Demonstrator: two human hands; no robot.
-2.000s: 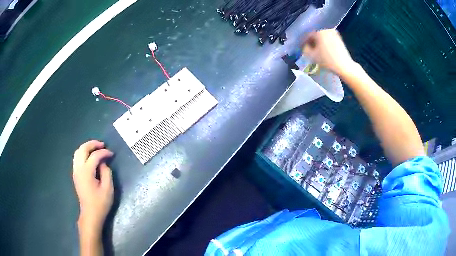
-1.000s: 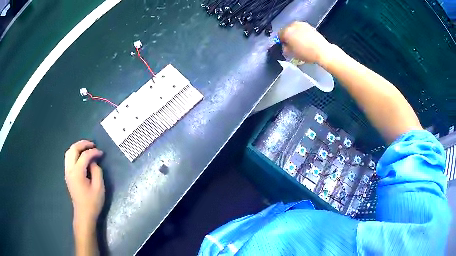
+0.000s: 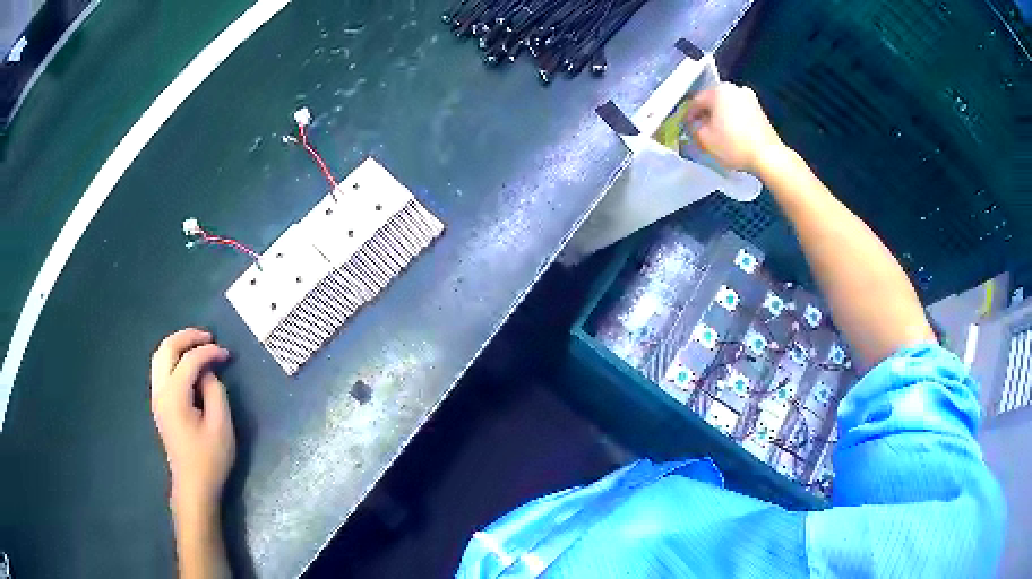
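Two pale finned modules (image 3: 336,262) lie side by side on the dark bench, ribbed edges toward me. Each has red leads ending in a white plug (image 3: 302,117) on the far side. My left hand (image 3: 195,413) rests on the bench left of the modules, fingers loosely curled, holding nothing. My right hand (image 3: 730,127) is at the small white bin (image 3: 668,181) on the bench edge, fingertips bent down at its yellow inside. Whether the fingertips hold anything is hidden.
A pile of black cables (image 3: 543,34) lies at the far edge of view. A teal crate (image 3: 679,413) with rows of modules stands below the bench edge at right. A small dark square (image 3: 361,391) lies on the bench. A white-edged curve (image 3: 113,170) runs at far left.
My right hand has moved off the bench edge by the dark strips, where bright blue showed at its fingertips, back to the bin's inside. My left hand has stayed in place.
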